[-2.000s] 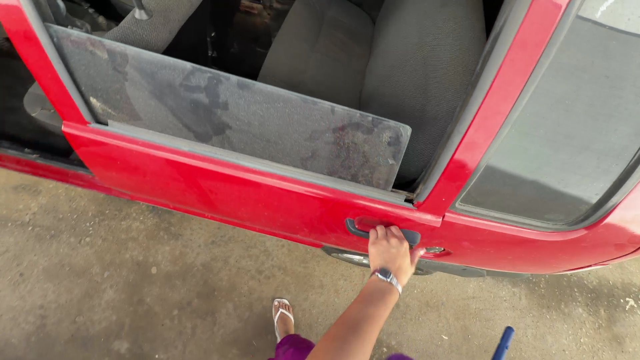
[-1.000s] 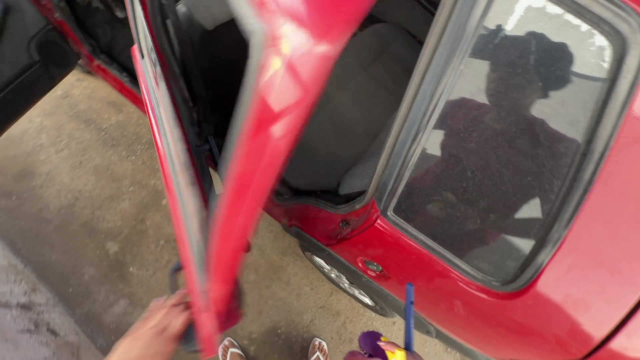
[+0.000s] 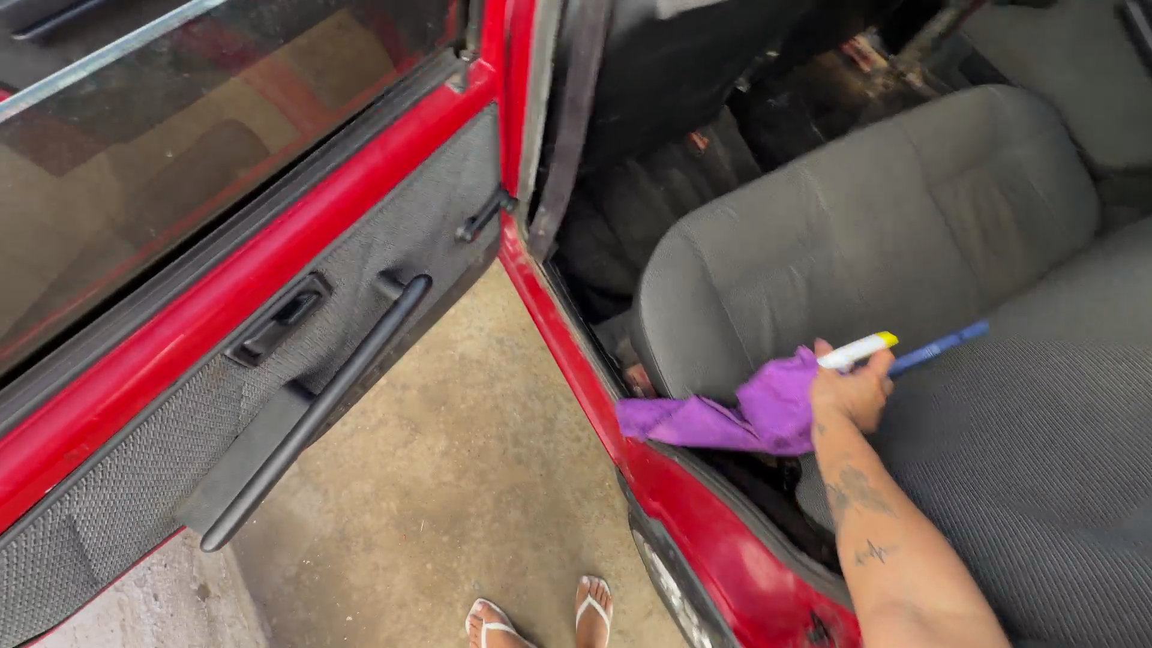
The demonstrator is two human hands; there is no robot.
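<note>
My right hand (image 3: 850,391) reaches in over the rear seat of a red car. It is closed on a purple cloth (image 3: 778,405), a white tube-like item with a yellow end (image 3: 859,351) and a blue stick-like handle (image 3: 940,349). The cloth trails left over the door sill. Below the hand and to its right lies the grey fabric backrest (image 3: 1017,450); the seat cushion (image 3: 855,234) is beyond it. My left hand is out of view. The rear door (image 3: 243,315) stands open at the left, with its black pull handle (image 3: 324,405) facing me.
A window crank (image 3: 481,216) sits near the door's hinge side. The red body edge (image 3: 567,360) and the rear wheel (image 3: 666,576) border the concrete floor (image 3: 432,432). My feet in white sandals stand at the bottom. A black belt strap (image 3: 571,126) hangs along the pillar.
The rear door, closed two seconds ago with a hand on its outer handle, now stands open. The right hand with cloth and blue handle has moved in over the seat. The left hand has left view.
</note>
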